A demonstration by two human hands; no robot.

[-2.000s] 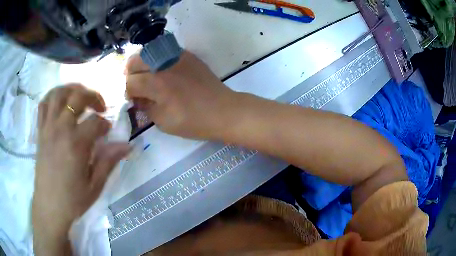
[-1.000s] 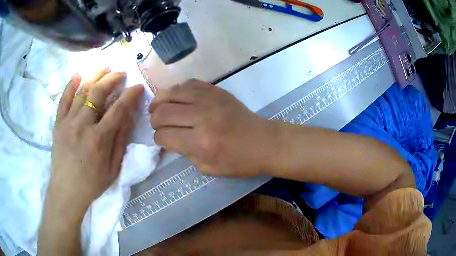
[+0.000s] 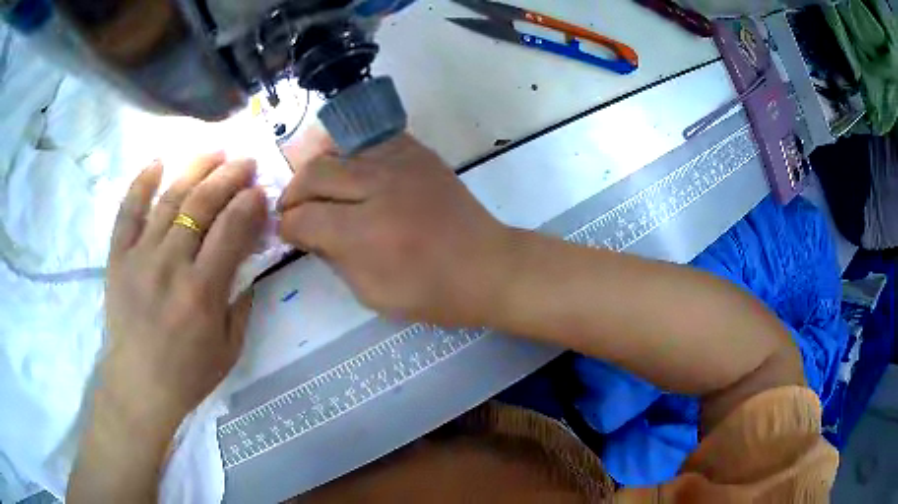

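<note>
White cloth (image 3: 49,340) lies over the left side of the machine table, and its part under the lamp is washed out by glare. My left hand (image 3: 182,261) rests flat on it, fingers slightly spread, with a gold ring. My right hand (image 3: 379,231) has its fingers bent and pinches the cloth's edge beside my left fingertips. The machine head (image 3: 158,49), with a ridged grey knob (image 3: 362,113), hangs above and beyond my hands. The needle area is bright and unclear.
Orange and blue thread snips (image 3: 561,41) lie on the bed at the top. A ruler strip (image 3: 354,369) runs along the front edge. A pinkish-purple plate (image 3: 771,118) is at the right edge. A blue cloth pile (image 3: 778,266) lies beyond my right forearm.
My left hand has gone from curled on the cloth to flat. The bunched white cloth and the dark patch near my right fingers no longer show. My right hand has moved slightly toward the machine.
</note>
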